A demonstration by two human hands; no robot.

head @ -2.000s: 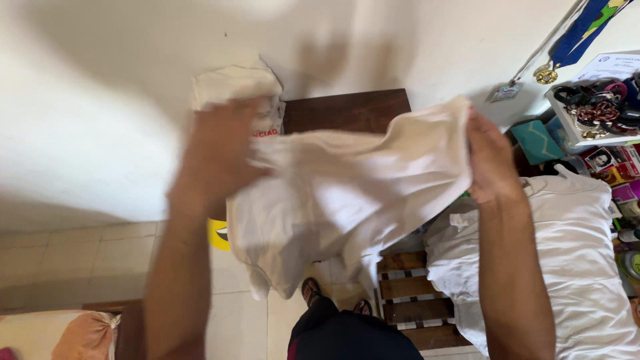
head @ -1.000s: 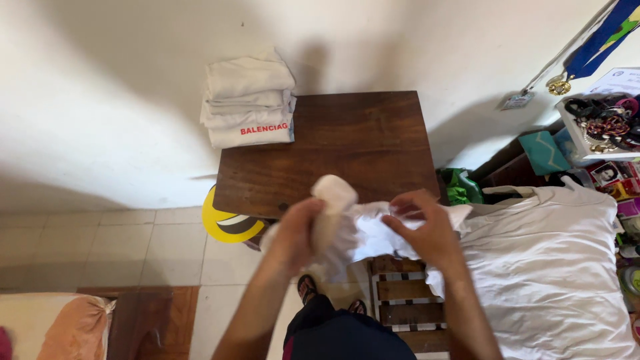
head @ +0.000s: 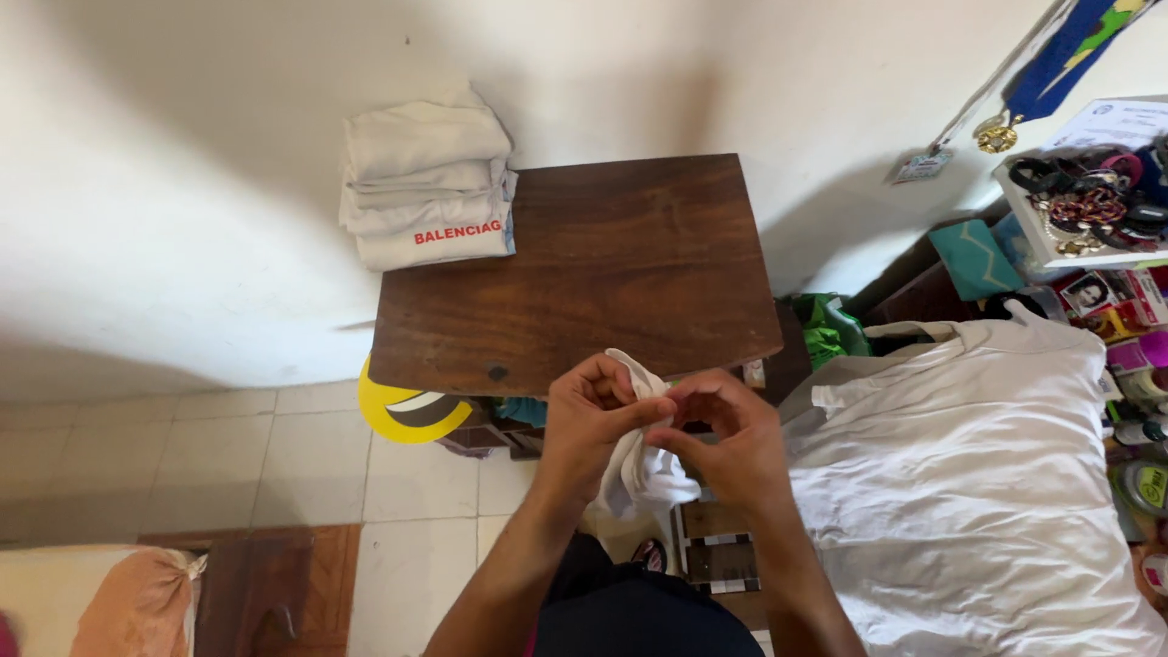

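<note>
A bunched white cloth garment (head: 643,465) hangs from my two hands, just in front of the near edge of a dark wooden table (head: 584,265). My left hand (head: 607,406) grips its upper part, thumb and fingers closed round the folds. The fingertips of my right hand (head: 716,424) pinch the cloth beside my left thumb. At the table's back left corner lies a stack of folded white clothes (head: 429,178), the lowest one bearing red lettering. Whitish garments (head: 949,474) lie spread in a wide heap to the right.
A yellow smiling-face item (head: 411,415) stands by the table's left side. A slatted wooden piece (head: 721,547) is below my hands. On the right, a white tray of accessories (head: 1095,205) sits above crowded small items, and a medal (head: 996,137) hangs on the wall.
The garment was spread wide between my hands two seconds ago; now it is gathered into a narrow bunch. My hands have come together in front of the table.
</note>
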